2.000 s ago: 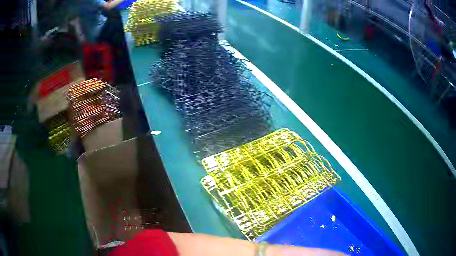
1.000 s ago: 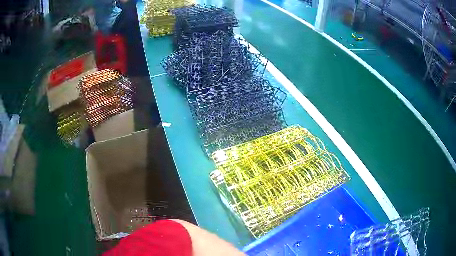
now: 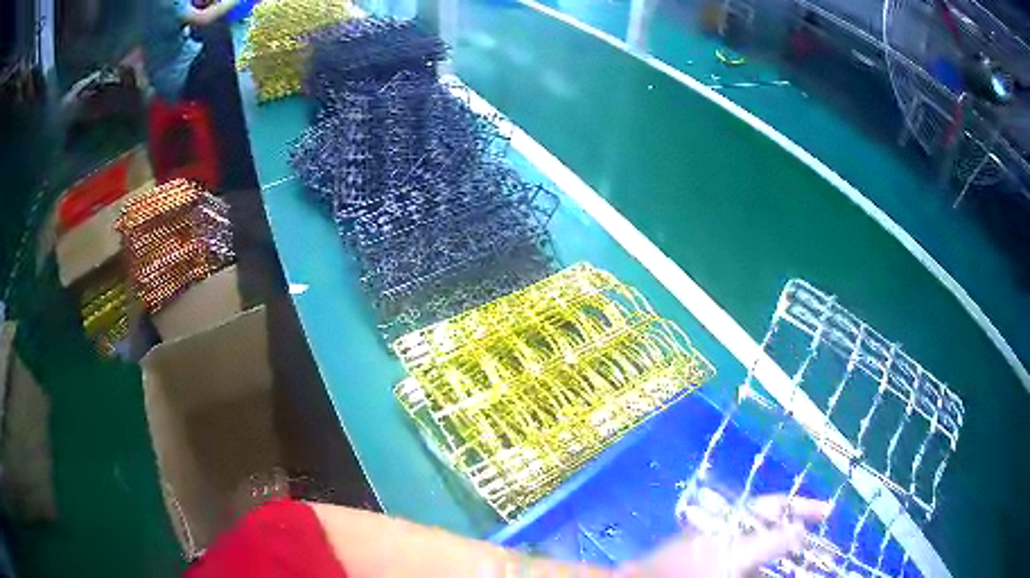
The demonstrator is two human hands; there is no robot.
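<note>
A silver sprue frame (image 3: 864, 390) stands tilted over the blue tray (image 3: 649, 457) at the lower right, its bars glaring white in the light. My left hand (image 3: 751, 540) is at the frame's lower part, blurred and partly washed out, with its fingers among the bars, and holds the frame. My left forearm, with a red sleeve, crosses the bottom edge. Small bits lie in the tray. My right hand is not in view. The lower edge of the frame is cut off by the picture.
Gold sprue frames (image 3: 553, 384) lie against the tray's far left side. Black sprue frames (image 3: 418, 192) are piled beyond them, with more gold frames (image 3: 288, 40) behind. An open carton (image 3: 215, 435) and copper frames (image 3: 169, 243) are at left. A person's sleeve (image 3: 169, 45) shows at top left.
The silver frame was out of view, then low at the right edge, and now stands higher and further left. My left hand has come into view at it. The camera view has shifted.
</note>
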